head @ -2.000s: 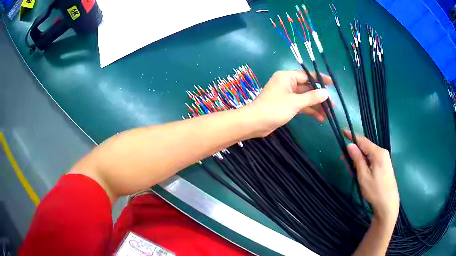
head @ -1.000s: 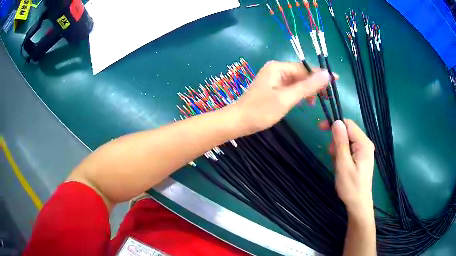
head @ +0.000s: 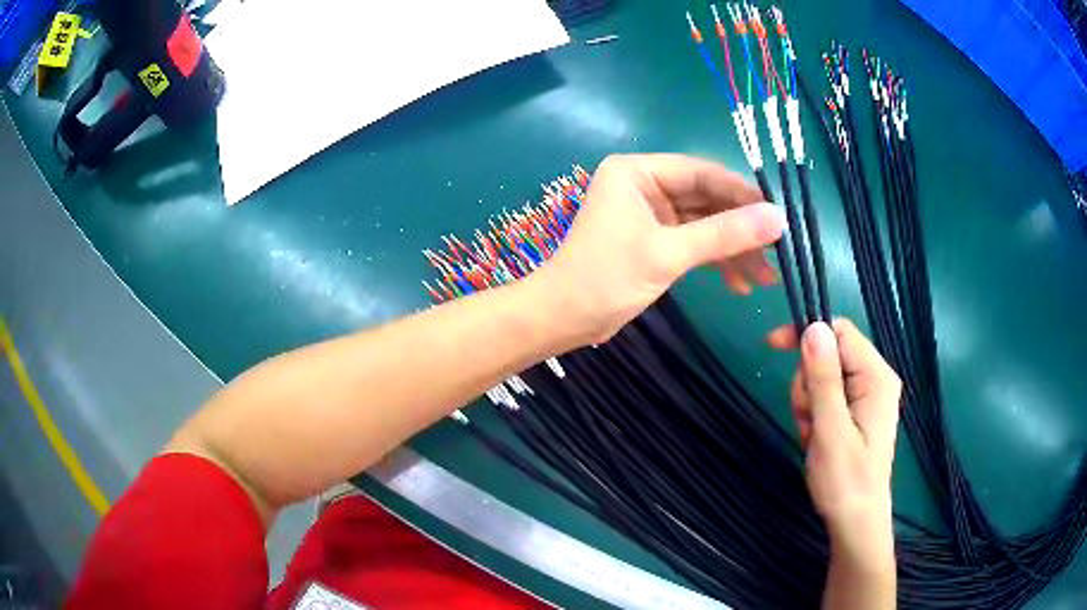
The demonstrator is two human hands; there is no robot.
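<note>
My right hand (head: pixel 844 417) grips three black multi-core cables (head: pixel 801 256) between thumb and fingers, side by side. Their ends point up, with white sleeves (head: pixel 777 131) and fanned coloured cores with orange ferrules (head: pixel 739 33). My left hand (head: pixel 668 232) is beside the cables above my right hand, thumb and fingers apart, the thumb tip at the leftmost cable; whether it touches cannot be told. The main cable bundle (head: pixel 679 417) lies under my left forearm, its coloured tips (head: pixel 513 244) showing behind the arm; part of it is hidden.
Smaller cable groups (head: pixel 876 238) lie to the right and loop at the lower right. A white paper sheet (head: pixel 370 78) and a black heat gun (head: pixel 149 78) lie at the upper left. A silver strip (head: pixel 525 536) runs along the near edge. Blue bins (head: pixel 1013 72) stand far right.
My right hand has moved left and now holds the three cables close together with sleeves nearly level. My left hand has moved slightly left and its grip has loosened.
</note>
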